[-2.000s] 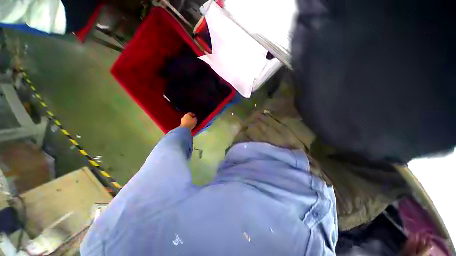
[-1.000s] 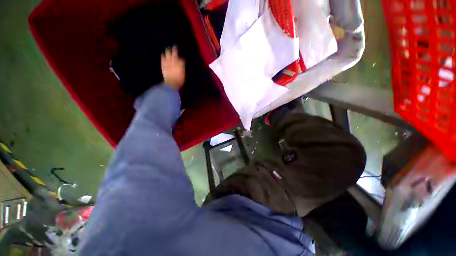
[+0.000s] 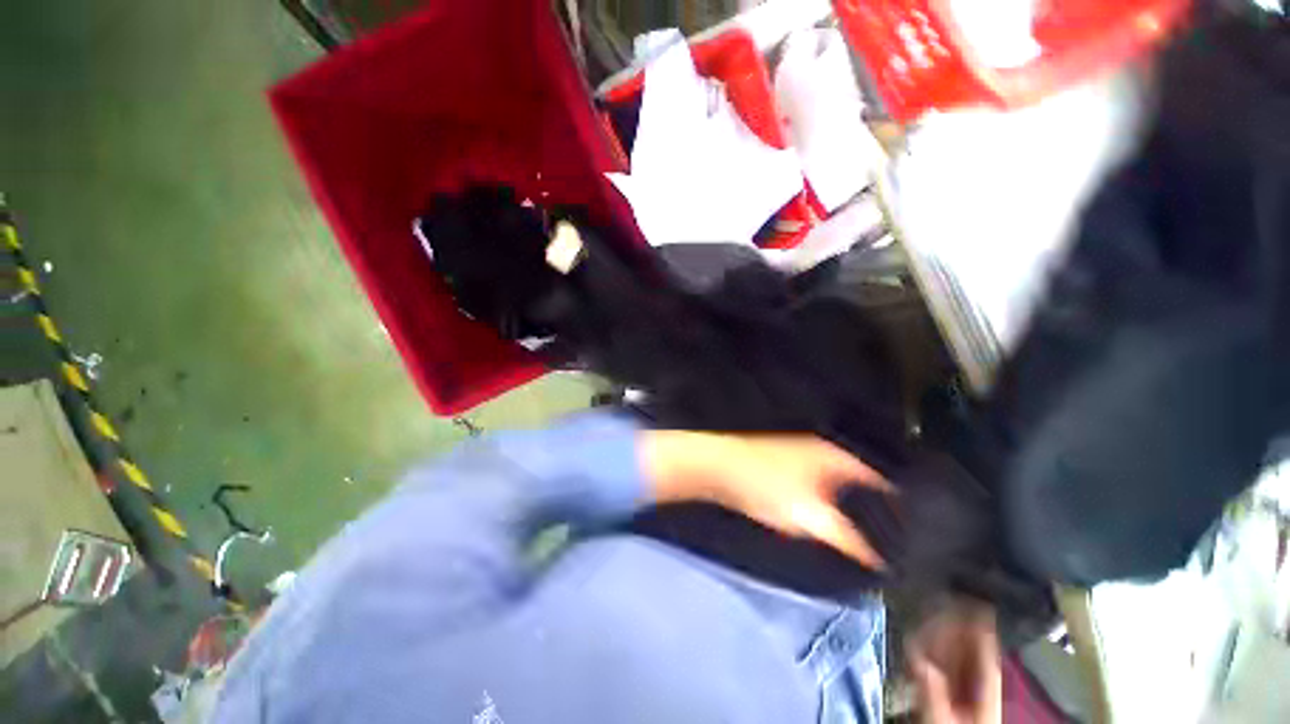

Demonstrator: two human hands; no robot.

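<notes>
A long black garment piece (image 3: 792,340) stretches from the red bin (image 3: 333,142) across my lap toward the table. My left hand (image 3: 771,481) reaches across the lap with thumb and fingers around a fold of it. My right hand (image 3: 955,665) is blurred at the lower edge, just below the dark cloth; its grip cannot be made out. More black cloth (image 3: 488,262) lies in the bin, with a small pale tag (image 3: 565,248) on the black material. A large dark cloth (image 3: 1160,424) covers part of the white table (image 3: 1019,184) at right.
White papers (image 3: 707,177) and red items lie in a container beside the bin. A red openwork basket (image 3: 920,57) is at the top right. Yellow-black tape (image 3: 99,424) crosses the green floor at left, near a pale board (image 3: 50,509).
My left hand has moved from inside the red bin to my lap, and black cloth now stretches out of the bin. My right hand has come into view.
</notes>
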